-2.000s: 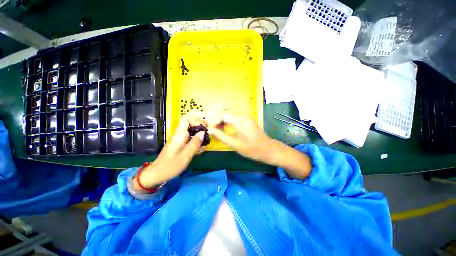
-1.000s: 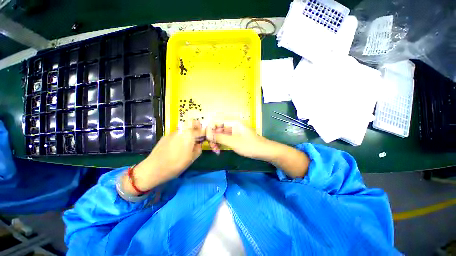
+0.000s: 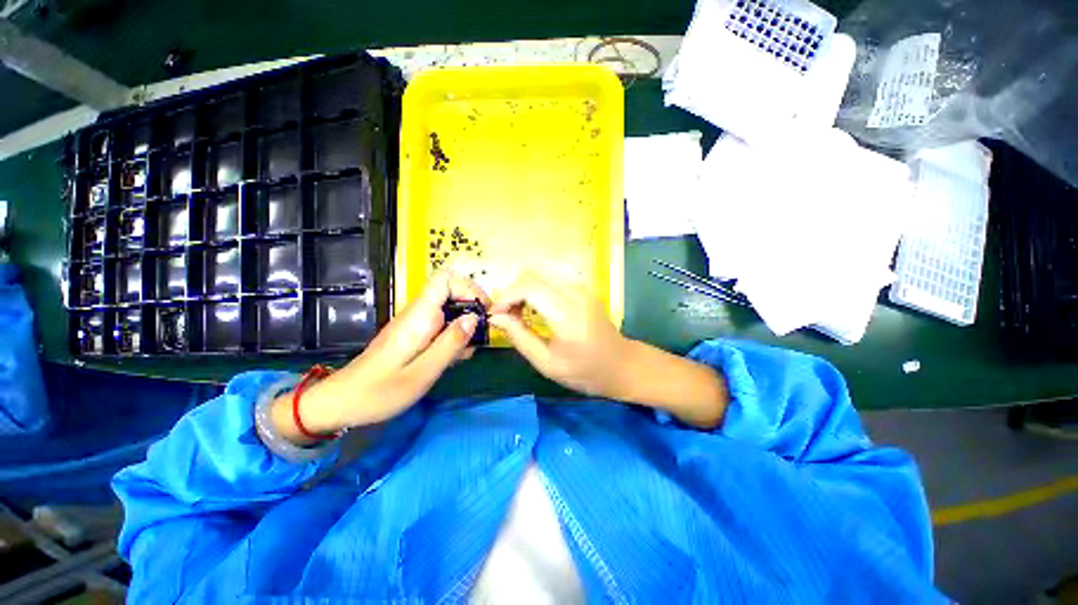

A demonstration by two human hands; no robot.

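A small black housing (image 3: 466, 317) is held in the fingertips of my left hand (image 3: 416, 345), over the near edge of the yellow tray (image 3: 520, 177). My right hand (image 3: 567, 337) is at the housing's right side, thumb and forefinger pinched together close to it; whether a tiny part is between them cannot be seen. Small dark components (image 3: 454, 247) lie in a cluster on the tray's left side, with a smaller cluster (image 3: 437, 151) above. Dark specks are scattered along the tray's right side.
A black blister tray (image 3: 251, 242) stands left of the yellow tray. To the right are white sheets (image 3: 804, 225), tweezers (image 3: 700, 284), white component trays (image 3: 774, 38), a clear bag (image 3: 958, 71) and dark stacked trays (image 3: 1034, 254). A tan loop (image 3: 624, 54) lies above the yellow tray.
The black housing, hidden between the hands a second ago, shows again in my left fingertips. My right fingers have turned from a curled pose to a pinch beside it. The clusters look much the same.
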